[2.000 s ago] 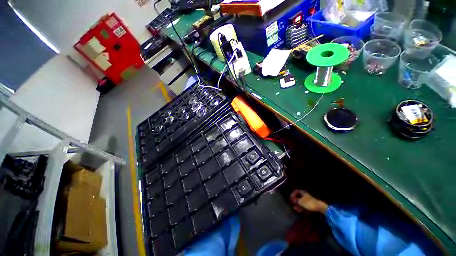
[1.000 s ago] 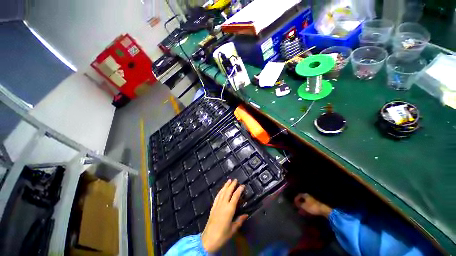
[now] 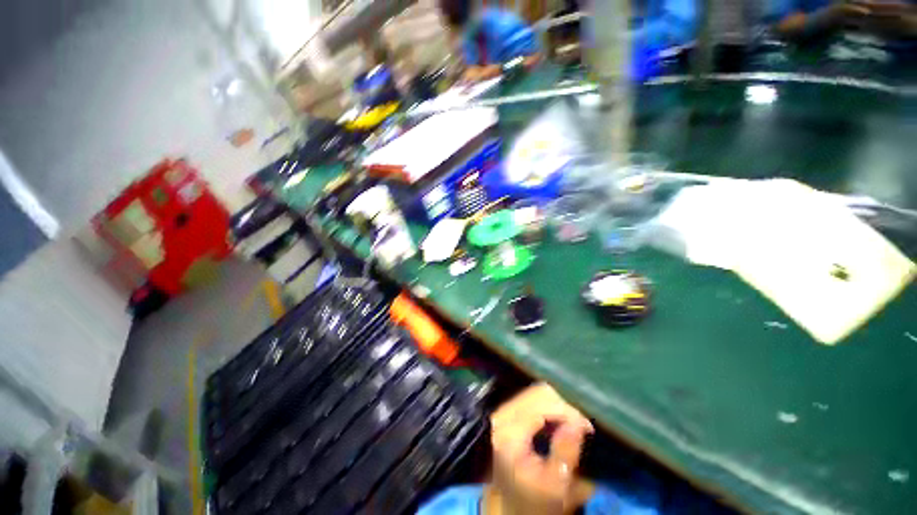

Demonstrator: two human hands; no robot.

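Observation:
The frame is blurred. My left hand and my right hand are close together at the bottom centre, overlapping, with blue sleeves below. A small dark part shows between the fingers, at my right hand's fingertips; its kind cannot be told. Whether my left hand also grips it is unclear. The black blister tray lies to the left of my hands. On the green mat, a round device housing with white and gold parts inside sits open, and a dark round screen lies left of it.
Green-flanged solder spool, orange tool at the bench edge, blue parts bin, plastic cups and a white paper sheet on the bench. A red cabinet stands beyond the aisle. People in blue sleeves are across the bench.
My left hand has left the tray and come together with my right hand. The view has swung right and up, so more bench, the paper sheet and other people show.

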